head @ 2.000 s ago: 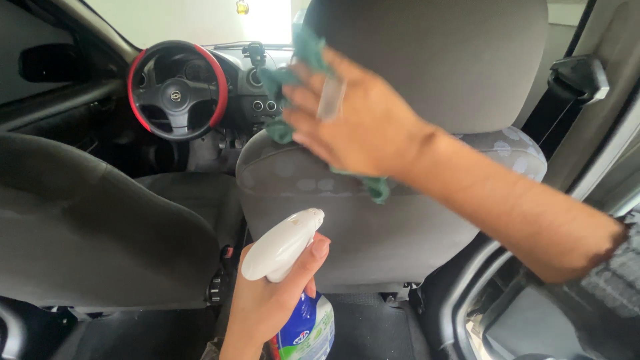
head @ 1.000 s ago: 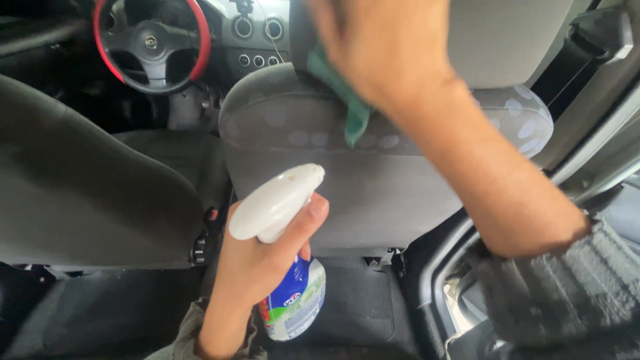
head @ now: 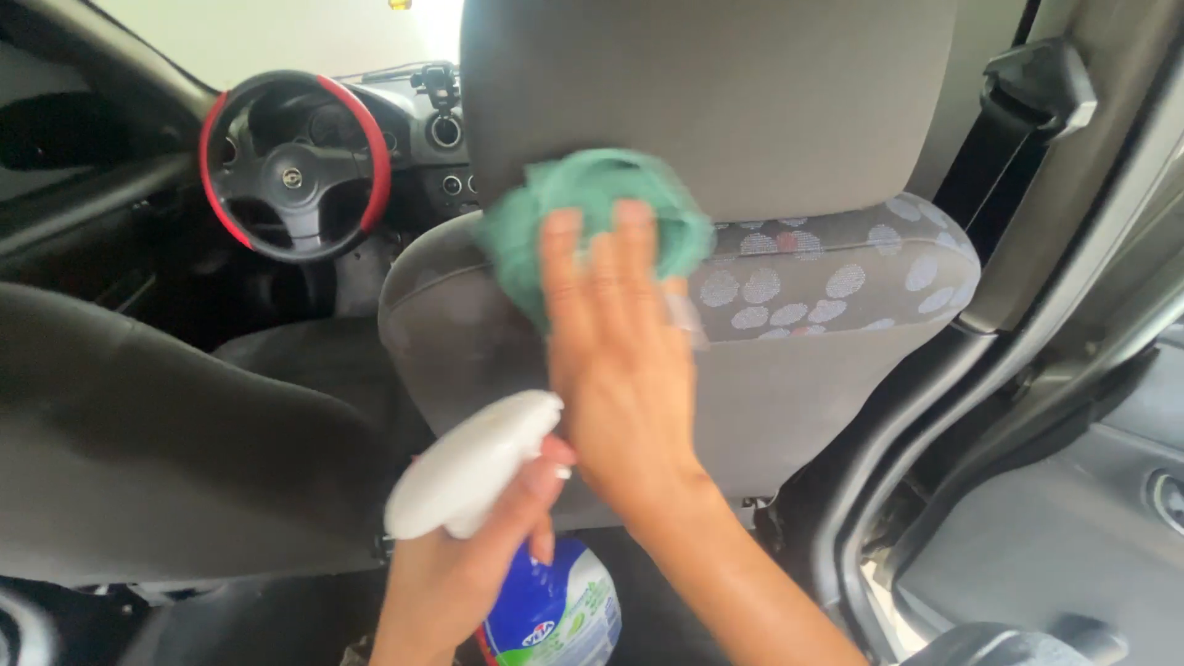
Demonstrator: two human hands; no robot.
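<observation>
My right hand (head: 622, 361) presses a green cloth (head: 601, 217), blurred by motion, against the back of a grey car seat (head: 555, 472), around where its headrest (head: 712, 102) meets the patterned fabric (head: 814, 277). The fingers lie over the cloth and point up. Lower and to the left, my left hand (head: 472, 555) is wrapped around the neck of a spray bottle with a white trigger head (head: 476, 462) and a blue, white and green body (head: 555, 601). The bottle's nozzle is close to my right wrist.
Another grey seat (head: 166, 435) stands at the left, with the red and black steering wheel (head: 294, 166) beyond it. A seat belt (head: 994, 148) hangs on the pillar at the right. The door panel (head: 1045, 536) is at the lower right.
My right hand has come down from the headrest area, and the cloth is now spread under its fingers. My left hand still holds the spray bottle.
</observation>
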